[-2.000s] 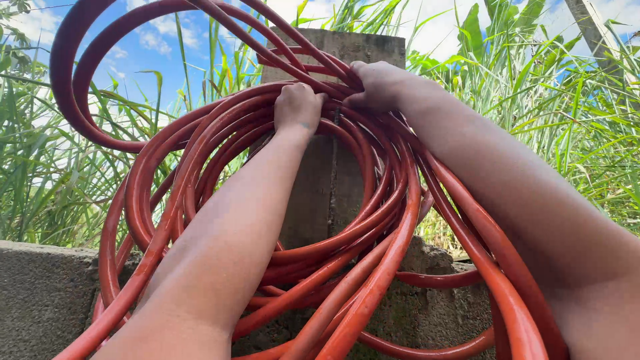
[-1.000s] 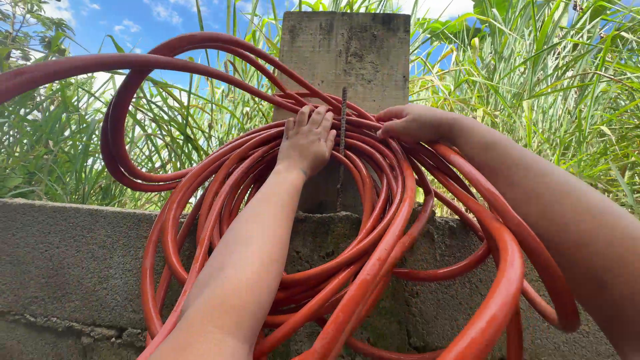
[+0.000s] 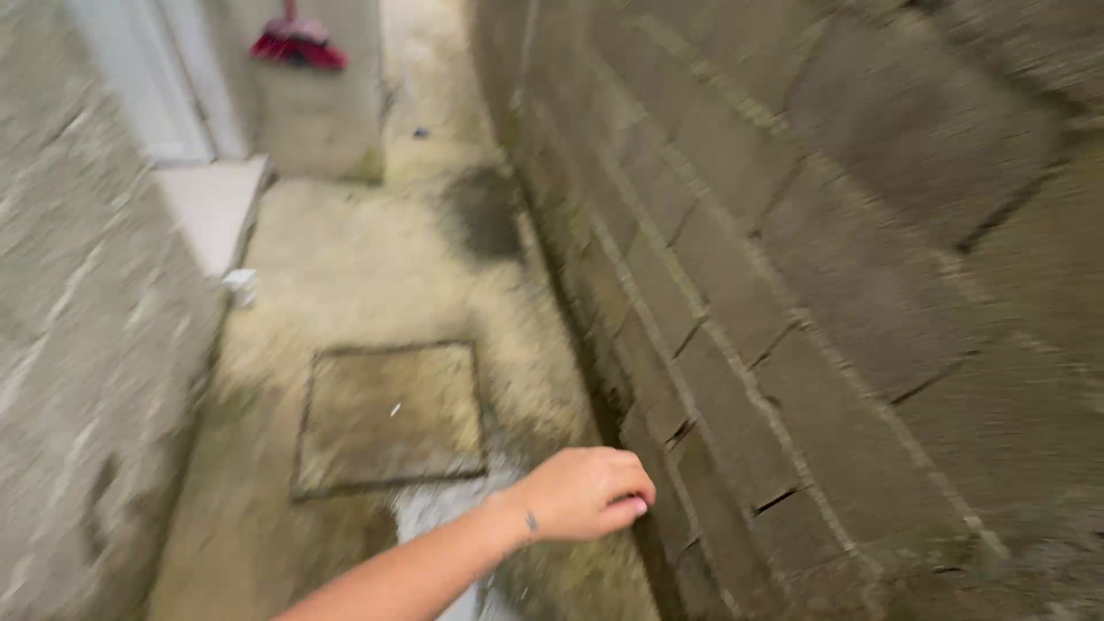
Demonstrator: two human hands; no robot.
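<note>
My left hand (image 3: 595,493) reaches in from the bottom of the view, above the concrete floor and close to the block wall at the right. Its fingers are loosely curled, and nothing shows between them. My right hand is out of view. No part of the red hose appears in the present frame.
A concrete block wall (image 3: 742,285) runs along the right, a rough plastered wall (image 3: 78,345) along the left. A square cover (image 3: 392,418) lies in the floor of the narrow passage. Farther on are a white doorstep (image 3: 216,207) and a red broom head (image 3: 297,47).
Both hands were on the coiled red hose at the post. My left hand is off it now, and my right hand has left the view. The view has swung to the passage.
</note>
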